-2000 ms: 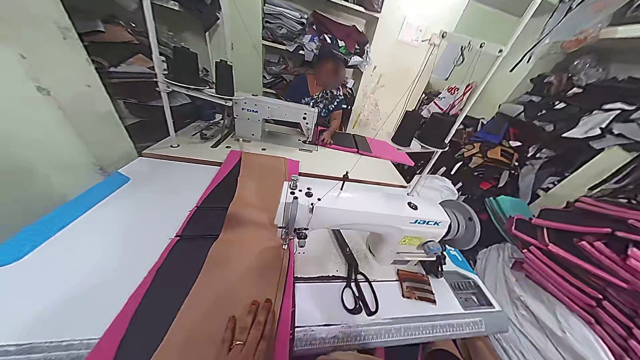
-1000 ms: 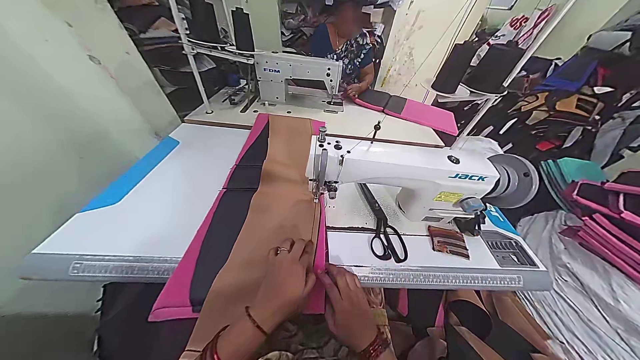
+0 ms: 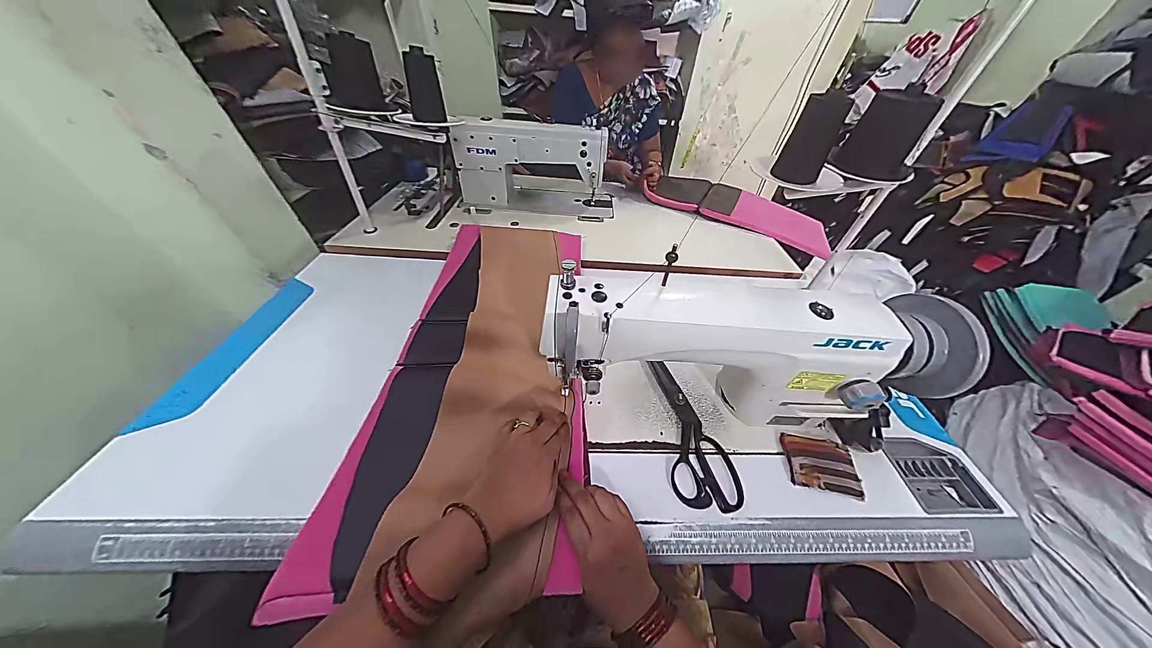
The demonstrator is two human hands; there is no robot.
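Note:
A long fabric panel with tan, black and pink layers lies across the white table, its right edge under the needle area of a white Jack sewing machine (image 3: pixel 702 324). On the tan layer (image 3: pixel 499 360), just in front of the needle, rests my left hand (image 3: pixel 517 459), fingers bent, wearing a ring and bangles. Touching the pink edge (image 3: pixel 565 558) of the panel is my right hand (image 3: pixel 603 531), its fingertips near those of the left. Whether either hand pinches the cloth is unclear. The panel's near end hangs over the table's front edge.
Black-handled scissors (image 3: pixel 693 450) and a striped brown piece (image 3: pixel 822 465) lie right of the hands. Behind stands an FDM sewing machine (image 3: pixel 531 162), where a person (image 3: pixel 621 99) handles a pink and black piece (image 3: pixel 738 211). Fabric pieces are heaped at right.
Two seconds ago only my left hand showed, flat on the tan layer; now both hands are at the panel's right edge. Since one second ago, my left hand is closer to the needle.

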